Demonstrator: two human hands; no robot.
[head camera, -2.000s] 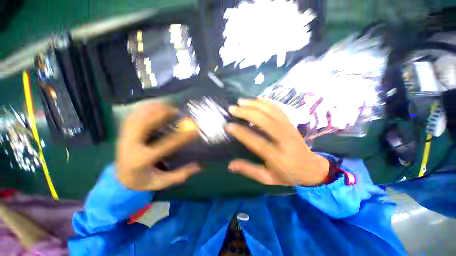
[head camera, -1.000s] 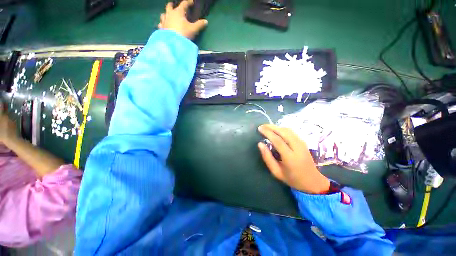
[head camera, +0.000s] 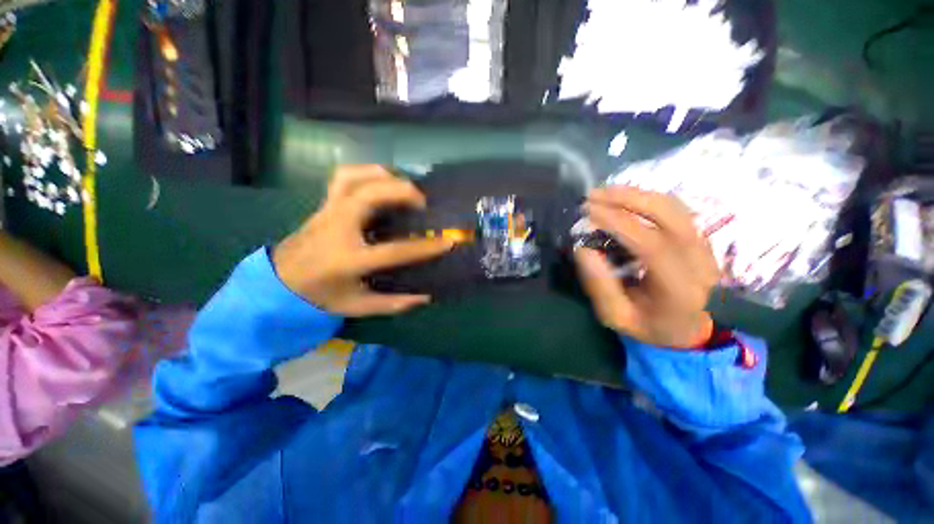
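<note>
An open phone housing (head camera: 451, 237) lies on a black foam pad (head camera: 492, 176) in front of me. Its main board (head camera: 506, 237), crowded with silver parts, shows between my hands, with an orange flex (head camera: 447, 235) to its left. My left hand (head camera: 353, 246) holds the housing's left part, fingers over and under it. My right hand (head camera: 647, 261) is right of the board with fingers curled around a small dark and silver object (head camera: 604, 244). The image is blurred, so I cannot tell what that object is.
Black trays of silver strips (head camera: 435, 51) and white pieces (head camera: 655, 56) stand beyond the pad. A clear parts bag (head camera: 783, 200) and a mouse (head camera: 832, 340) are at right. A foam holder with a phone (head camera: 182, 82) is at left, near a pink sleeve (head camera: 64, 358).
My left hand has come back from the far side to the middle. A pad with the open phone now lies between my hands. The view has shifted.
</note>
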